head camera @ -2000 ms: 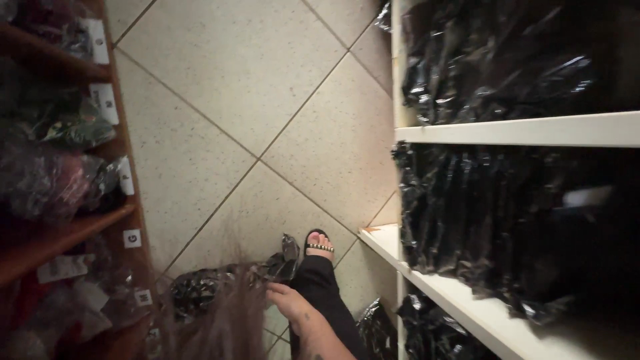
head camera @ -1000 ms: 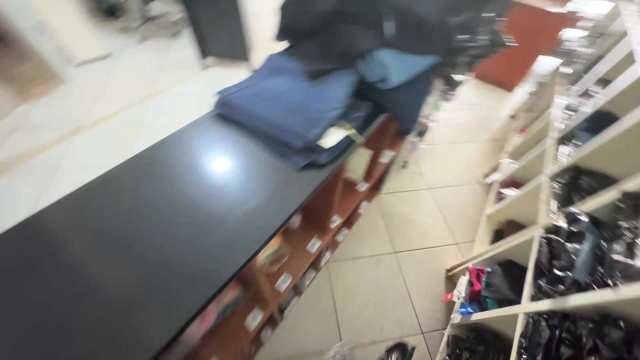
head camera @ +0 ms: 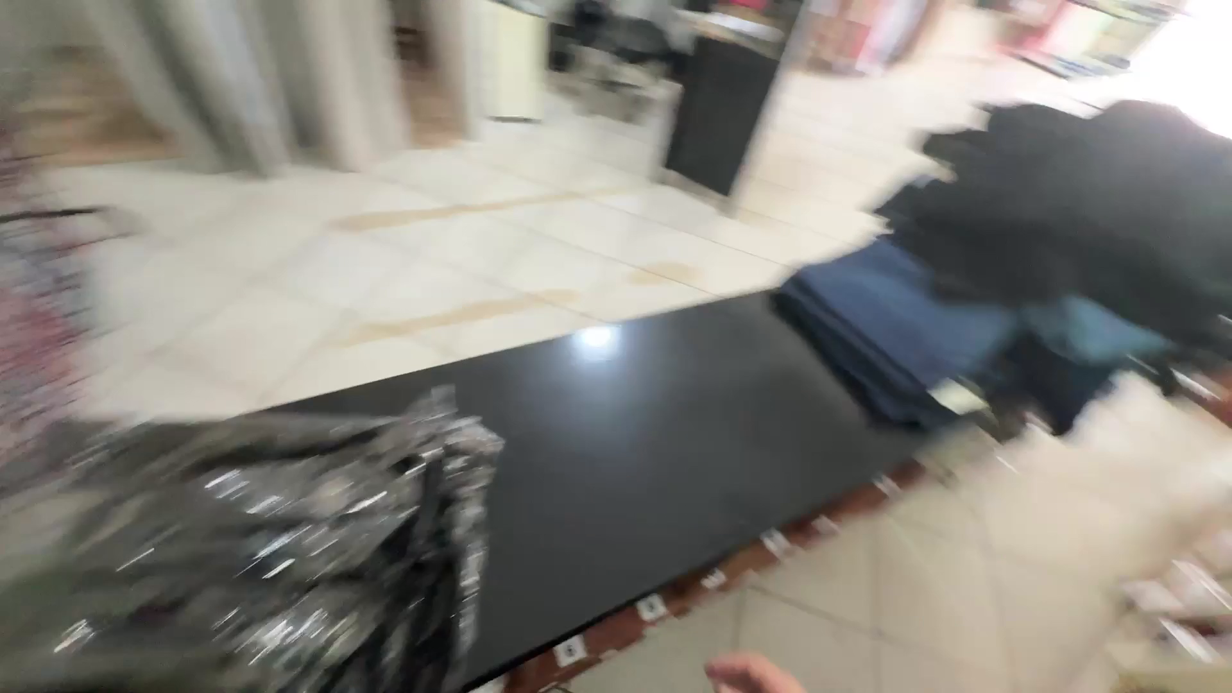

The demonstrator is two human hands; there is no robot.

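Observation:
Only a small part of my right hand (head camera: pixel 753 672) shows at the bottom edge, over the tiled floor beside the counter; what it holds, if anything, cannot be seen. My left hand is out of view. At the lower left, dark items in shiny clear plastic (head camera: pixel 289 539) lie over the near end of a glossy black countertop (head camera: pixel 626 462). Folded dark blue cloth, apparently garments (head camera: pixel 885 327), lies stacked at the far end, next to a large heap of black cloth (head camera: pixel 1088 202) and a teal folded piece (head camera: pixel 1097 327). The view is blurred.
Reddish-brown shelving with small white tags (head camera: pixel 652 606) runs under the counter's edge. Pale floor tiles (head camera: pixel 847 587) lie to its right, with blurred shelving (head camera: pixel 1184 606) at the far right. Beyond the counter stand a dark panel (head camera: pixel 722 111) and a grey curtain (head camera: pixel 337 87).
The view has swung up from the floor between the shelves and then left along the counter. Plastic-wrapped items now show over its near end, and part of my right hand has come into view.

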